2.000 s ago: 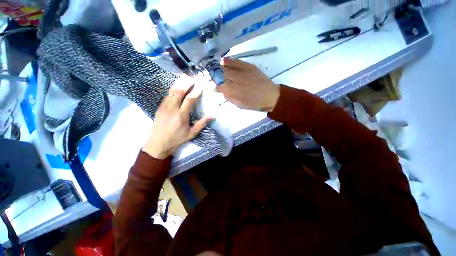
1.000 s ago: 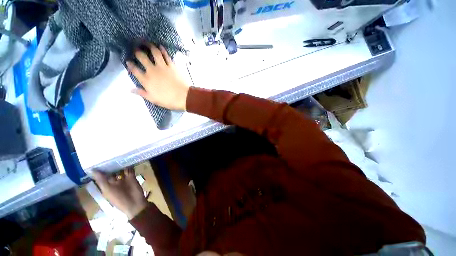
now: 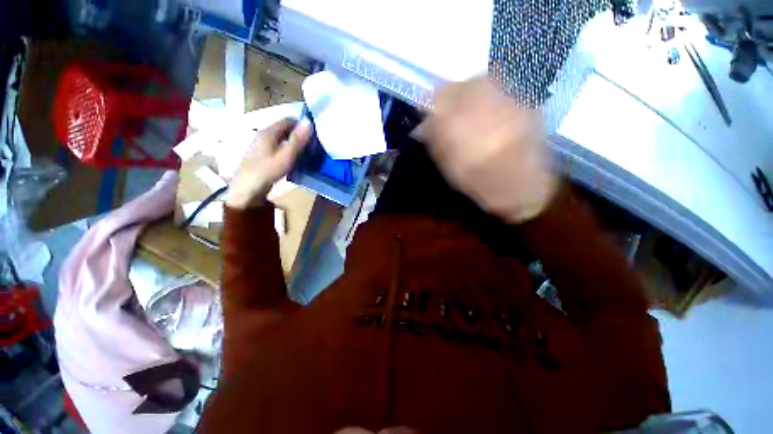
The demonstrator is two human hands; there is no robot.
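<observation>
A blue-grey under-table drawer is pulled out below the table edge, with a bright blue item inside. A white slip covers part of it. My left hand is at the drawer's left side, thumb and fingers by its rim and the slip; what it grips is unclear. My right hand is blurred, raised at the table's front edge, its fingers unclear. Black-and-white flecked fabric lies on the table beyond my right hand.
The machine's metal parts, a slim metal rod and black snips are at right. A red plastic basket, white scraps on a cardboard box and pink cloth are at left. The ruler-marked table edge crosses above the drawer.
The view has turned left and down. My right hand has left the fabric. My left hand has moved from the table's underside to the drawer, which now shows open.
</observation>
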